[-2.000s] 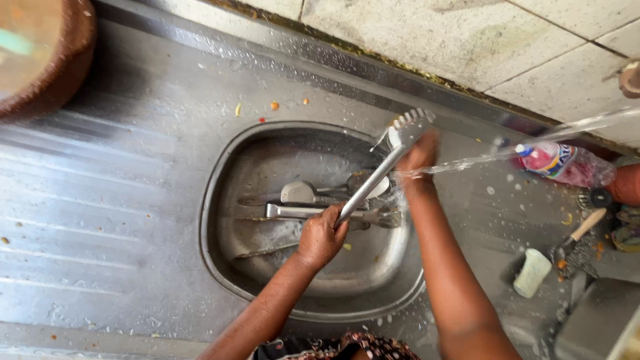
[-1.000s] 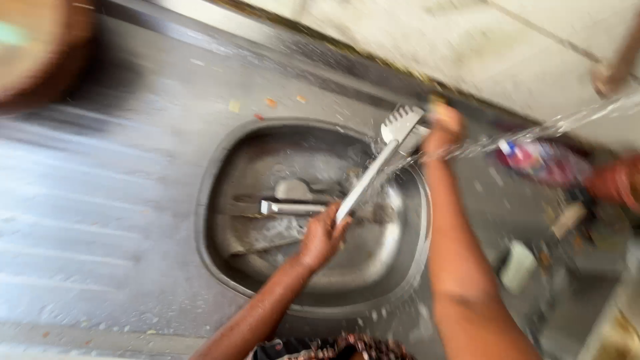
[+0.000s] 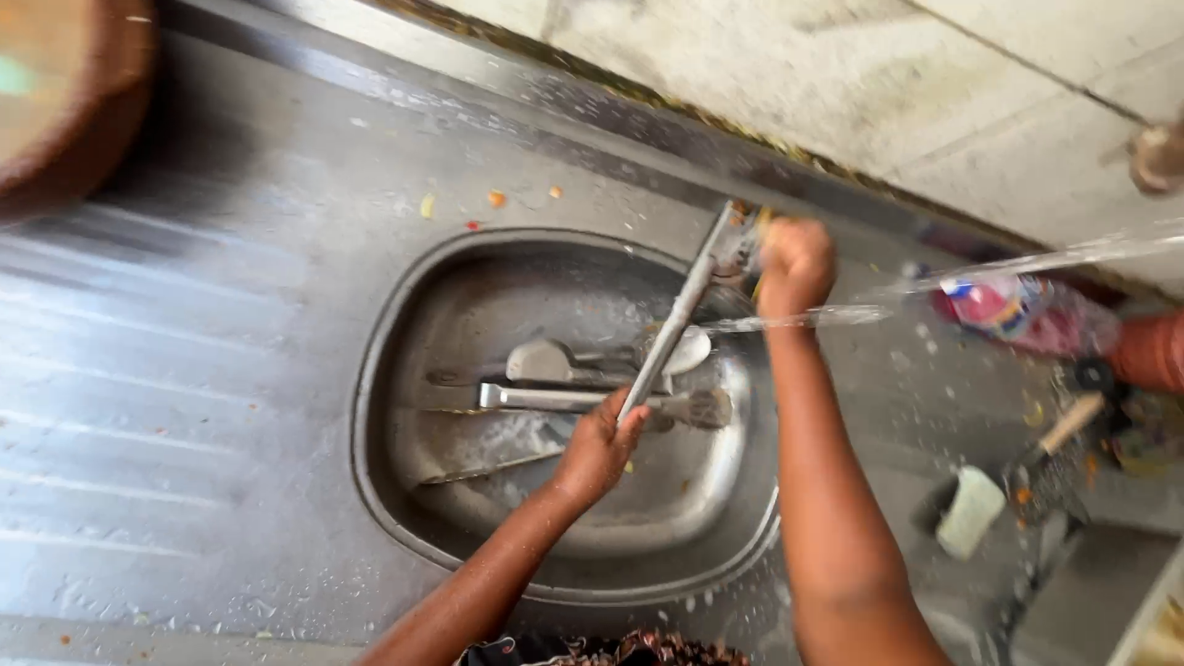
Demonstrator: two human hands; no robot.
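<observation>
My left hand grips the handle end of a metal serving utensil with a toothed head, held at a slant above the oval steel sink basin. Close to its head, my right hand is curled around something yellowish, mostly hidden and blurred. A stream of water comes from the right and passes by my right wrist toward the utensil. Metal tongs, a spoon, a flat-headed utensil and several other utensils lie in the basin.
At the upper left stands a brown round vessel. Along the right are a plastic bottle with pink liquid, a reddish-brown container, a pale block and a wooden-handled tool. Food scraps dot the steel counter behind the basin.
The utensil in my left hand has turned, so its toothed head is now seen more from the side. My right hand has stayed beside that head, shifting slightly.
</observation>
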